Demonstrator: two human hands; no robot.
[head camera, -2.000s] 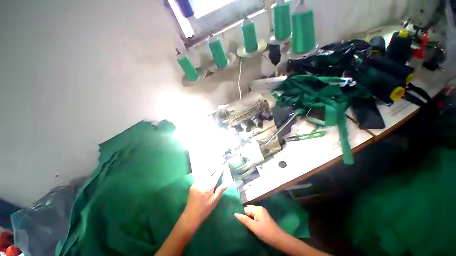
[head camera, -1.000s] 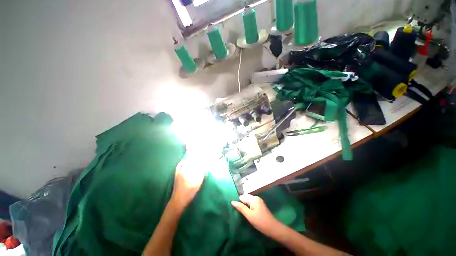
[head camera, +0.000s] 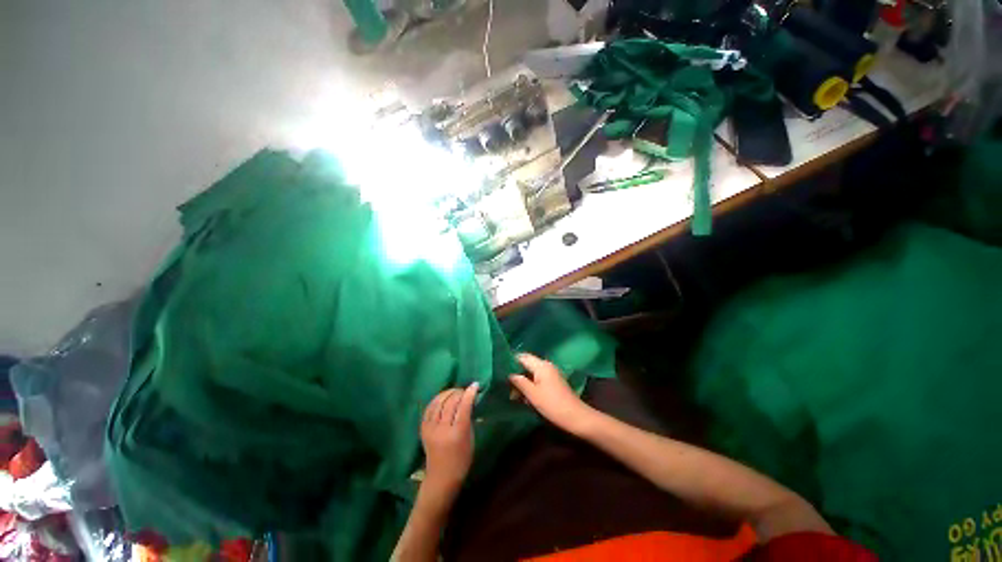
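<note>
A broad green garment piece (head camera: 423, 329) runs from the glare at the overlock machine (head camera: 511, 143) down towards my lap. My left hand (head camera: 448, 430) grips its lower edge, with the fingertips on the cloth. My right hand (head camera: 542, 390) pinches the cloth edge a little to the right, below the table's edge. The needle area is hidden in the white lamp glare (head camera: 407, 181). A green sewn pile (head camera: 220, 329) lies left of the machine against the wall and runs into the held cloth.
Green strips (head camera: 659, 93) lie on the table (head camera: 615, 231), one hanging over its edge. Green snips (head camera: 628, 181) lie by the machine. Dark thread cones (head camera: 808, 71) lie at the back right. A green pile with yellow print (head camera: 879, 362) is at the right. A grey plastic bag (head camera: 82, 384) is far left.
The view has tilted down, so the machine and table sit higher in the picture. My left hand has moved from the bright needle area down the cloth towards my lap. My right hand stays on the edge.
</note>
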